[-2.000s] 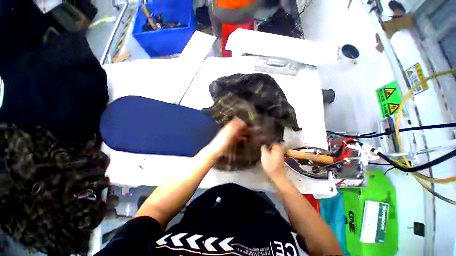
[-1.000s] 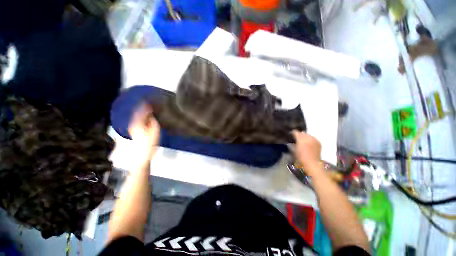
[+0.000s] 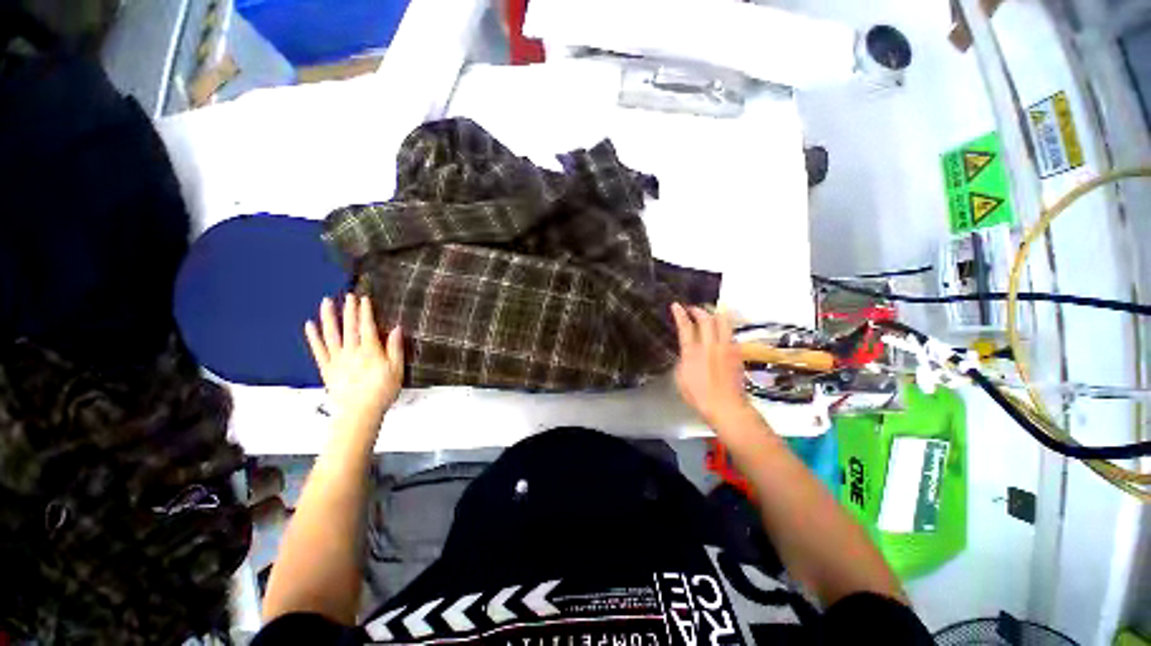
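A brown-black plaid garment (image 3: 505,316) with pale check lines lies spread over the right part of the navy padded board (image 3: 253,300), its upper part rumpled towards the far side. My left hand (image 3: 357,357) lies flat with fingers spread at the garment's left edge, partly on the board. My right hand (image 3: 709,360) rests on the garment's right end; whether its fingers pinch the cloth is hard to see. The steam iron (image 3: 789,358), with a wooden-yellow handle, sits just right of my right hand.
A rumpled plaid pile (image 3: 114,492) and dark garments (image 3: 88,202) stand at the left. A blue bin (image 3: 322,28) and a white roll-like object (image 3: 707,41) are at the back. Black and yellow hoses (image 3: 1029,303) hang at the right, above a green bag (image 3: 928,505).
The garment, bunched and blurred before, now lies flatter over the board with its checks visible. My left hand has left the board's rounded left end and moved right; my right hand has moved slightly left.
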